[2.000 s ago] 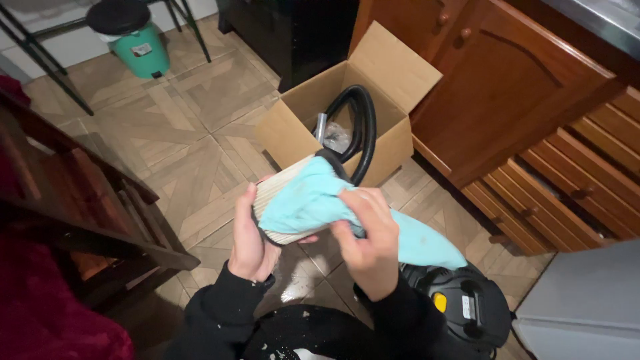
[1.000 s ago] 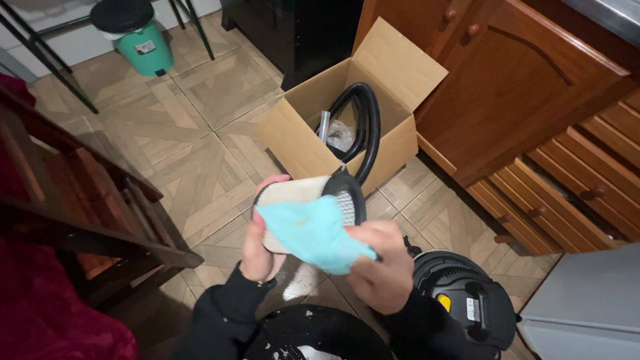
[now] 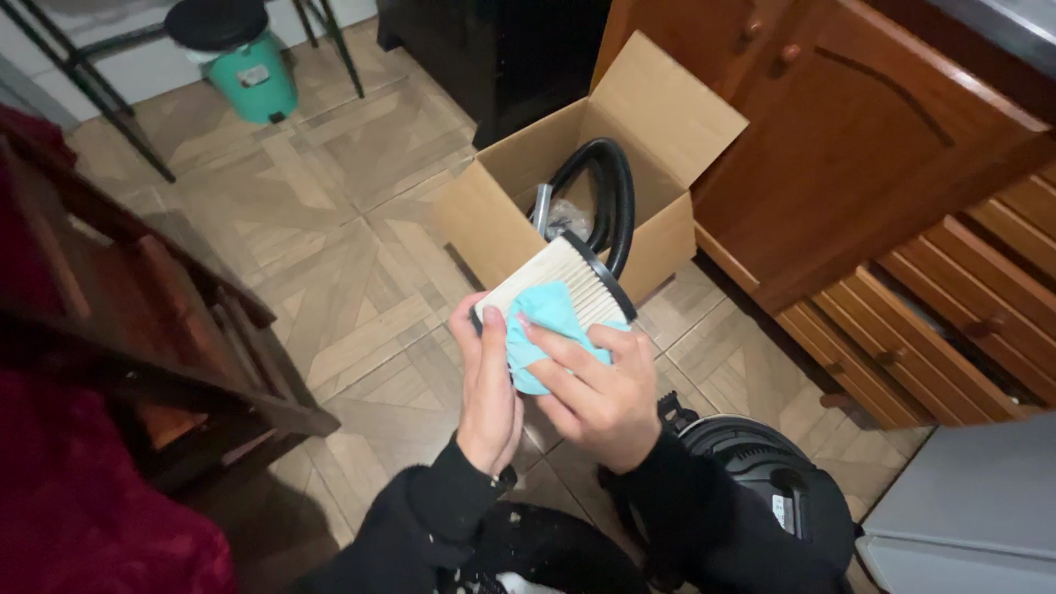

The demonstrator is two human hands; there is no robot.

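A pleated cartridge filter [image 3: 590, 289] with white folds and black end rims is held up in front of me. My left hand [image 3: 487, 388] grips its lower left end, with the thumb near the rim. My right hand [image 3: 602, 384] presses a light blue cloth [image 3: 540, 313] against the pleats, fingers spread over the cloth. Behind the filter, an open cardboard box [image 3: 503, 223] holds a coiled black hose [image 3: 623, 198], a metal tube [image 3: 542, 209] and something in clear plastic. A black vacuum cleaner head [image 3: 751, 470] is at my lower right, partly behind my sleeve.
Wooden cabinets [image 3: 866, 124] and drawers [image 3: 924, 330] line the right side, some drawers slightly pulled out. A dark wooden chair [image 3: 206, 355] is at left beside dark red fabric [image 3: 107, 495]. A green pedal bin [image 3: 256, 78] stands at the back left. A pale grey panel [image 3: 973, 495] fills the lower right corner.
The filter has turned, so its pleats and far rim now show more. The cloth is bunched lower under my right fingers, where earlier it was spread over more of the filter.
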